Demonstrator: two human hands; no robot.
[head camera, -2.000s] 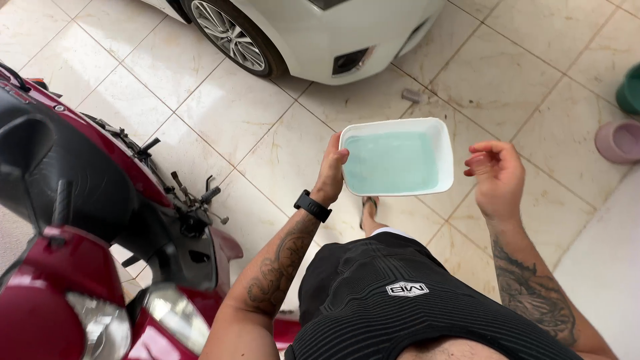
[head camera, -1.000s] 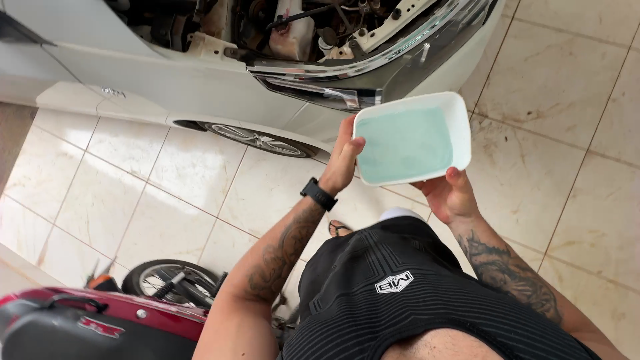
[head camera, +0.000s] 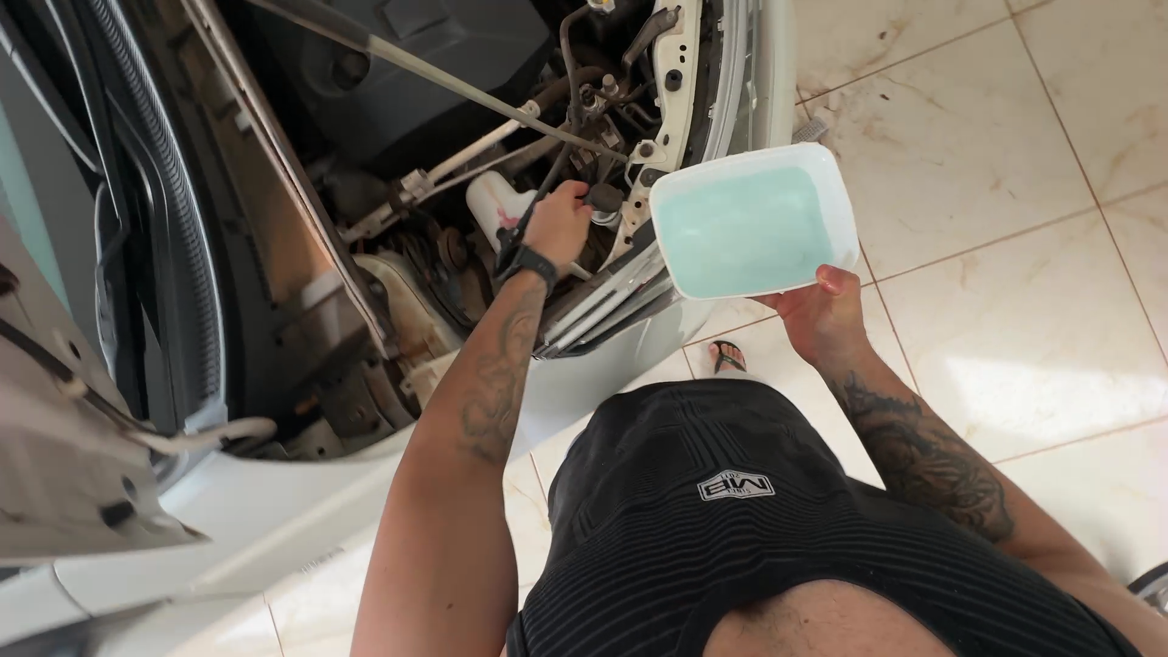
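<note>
A white plastic tub (head camera: 844, 196) of pale blue-green liquid (head camera: 748, 228) is held level beside the car's front edge. My right hand (head camera: 826, 315) grips its near right corner, thumb on the rim and fingers underneath. My left hand (head camera: 558, 226), with a black watch at the wrist, reaches into the engine bay. Its fingertips are at the left edge of a round black cap (head camera: 604, 198); whether they grip it cannot be told. Just left of this hand lies a whitish plastic reservoir (head camera: 493, 205) with pinkish stains.
A thin prop rod (head camera: 474, 96) slants across the engine bay above my left hand. The dark engine cover (head camera: 438, 64) lies beyond it. The front crossmember (head camera: 675, 100) runs between bay and tub. Tiled floor (head camera: 995, 201) spreads to the right, and my sandalled foot (head camera: 727, 356) stands below the tub.
My left hand has let go of the tub and moved into the engine bay. My right hand still holds the tub. The view has shifted over the open engine bay.
</note>
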